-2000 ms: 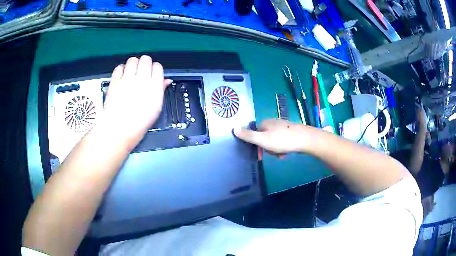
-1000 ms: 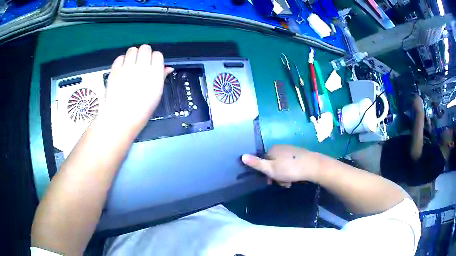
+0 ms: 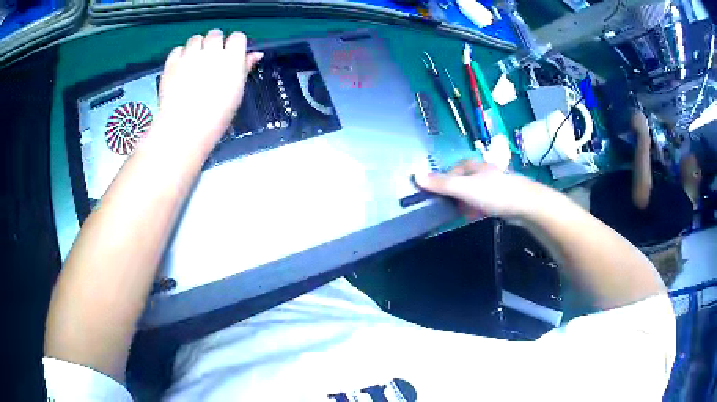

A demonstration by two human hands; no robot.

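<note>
The laptop (image 3: 245, 278) lies upside down with its silver-grey bottom cover (image 3: 275, 188) tilted, the right side raised. My left hand (image 3: 206, 74) grips the cover's rear strip, the thumb at the rectangular opening. My right hand (image 3: 479, 188) holds the cover's front right corner, thumb on top and fingers beneath. Dark parts (image 3: 267, 98) and part of a white round fan surround (image 3: 315, 91) show through the opening. The left red-and-white fan grille (image 3: 128, 128) is sharp; the right one (image 3: 352, 67) is blurred.
Tweezers (image 3: 434, 69), red and green pens (image 3: 476, 86), a short dark strip (image 3: 428, 112) and a white mug-like object (image 3: 548, 137) are at the right on the green mat (image 3: 393, 49). A blue-matted shelf (image 3: 330, 9) runs behind. Another person's arm (image 3: 642, 161) shows far right.
My right hand has moved from the right edge to the front corner, then up, raising the cover's right side. The fan surround has come into view. My left hand keeps its grip.
</note>
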